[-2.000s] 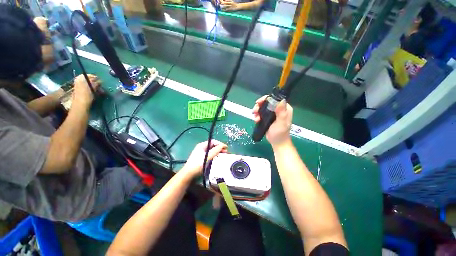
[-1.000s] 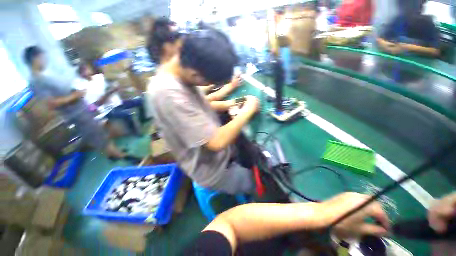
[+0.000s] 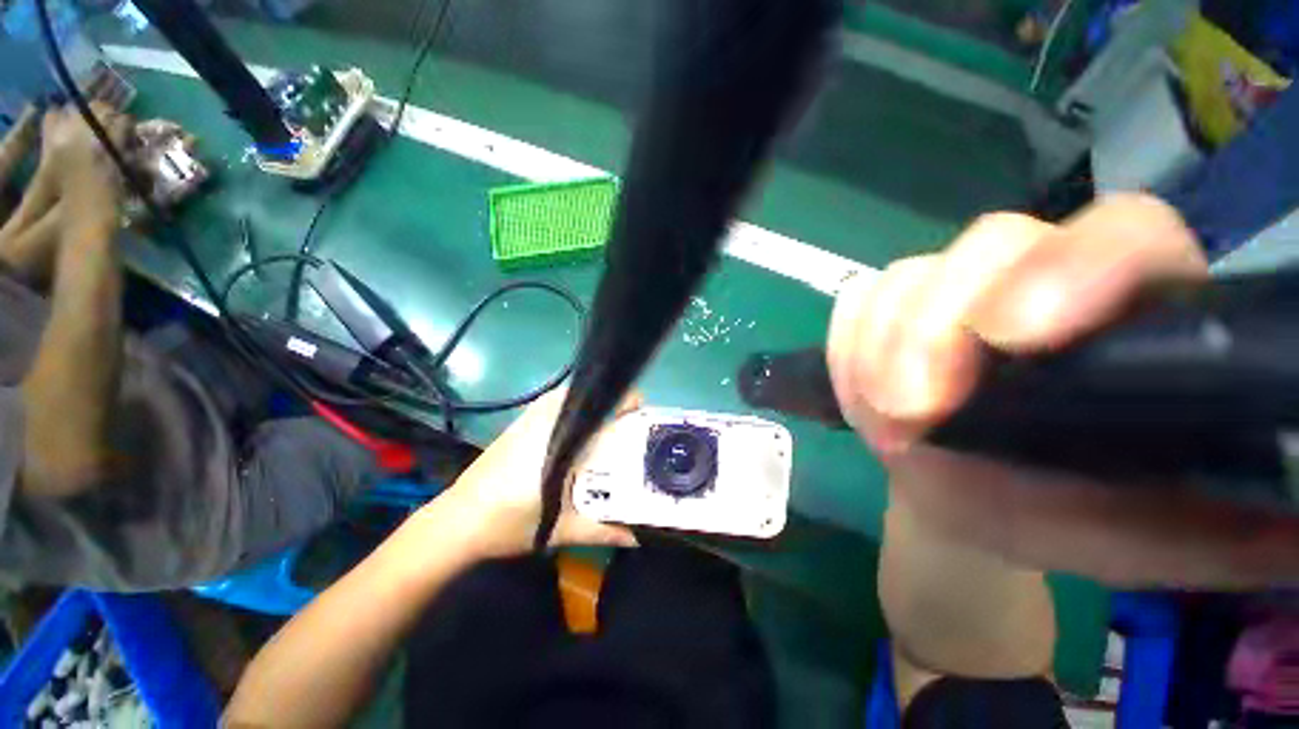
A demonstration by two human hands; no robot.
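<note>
The white device housing [image 3: 741, 477] with a black round lens [image 3: 681, 459] lies face up at the bench's near edge. My left hand [image 3: 549, 477] holds its left end, partly hidden by a thick, blurred black cable [image 3: 684, 157]. My right hand [image 3: 997, 321], large and blurred close to the camera, is shut around the black electric screwdriver [image 3: 1125, 385], which lies nearly sideways with its tip end pointing left, above and right of the housing. Small silvery screws [image 3: 705, 325] are scattered beyond the housing, beside the green screw tray [image 3: 553, 221].
Coiled cables and a black power adapter [image 3: 306, 346] lie left on the bench. Beyond is an open unit [image 3: 342, 128] under a second black screwdriver [image 3: 214, 64]. A neighbour's arm [image 3: 71, 313] works at far left. A blue crate [image 3: 143, 669] stands lower left.
The view swung left, then back to the bench. The screwdriver has gone from upright to nearly sideways, closer to the camera. The yellow-green strip on the housing no longer shows. My left hand still holds the housing.
</note>
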